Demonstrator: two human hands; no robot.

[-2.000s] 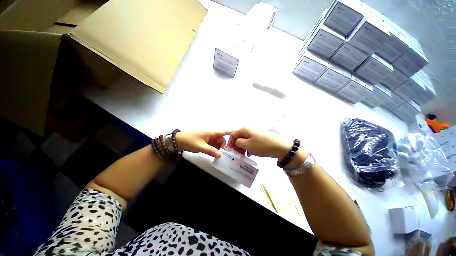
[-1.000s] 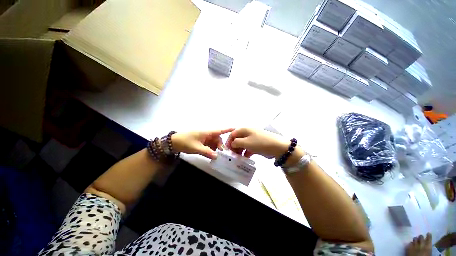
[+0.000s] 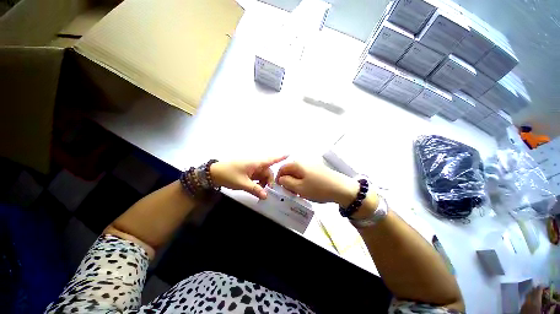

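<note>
A small white printed retail box [image 3: 287, 211] lies at the table's front edge, its text side toward me. My left hand [image 3: 248, 176] holds its upper left end, thumb on the box and index finger stretched out. My right hand [image 3: 307, 179] is curled at the box's upper edge, fingertips close to my left fingers; whether it pinches something small is hidden. A yellow-edged sheet [image 3: 331, 236] lies right of the box. Another white box or flap [image 3: 339, 160] lies just behind my right hand.
Stacked printed boxes [image 3: 423, 61] stand back right. A brown carton [image 3: 156, 46] is at left. A single box [image 3: 269, 72] and a pale strip [image 3: 323, 105] lie mid-table. A bagged black bundle [image 3: 450, 175], clear bags [image 3: 522, 184] and another person's hand [image 3: 535, 302] are at right.
My right hand has curled more and shifted slightly. The white piece behind it shows more. At lower right, another box has appeared by the other person's hand, and the view has shifted a little.
</note>
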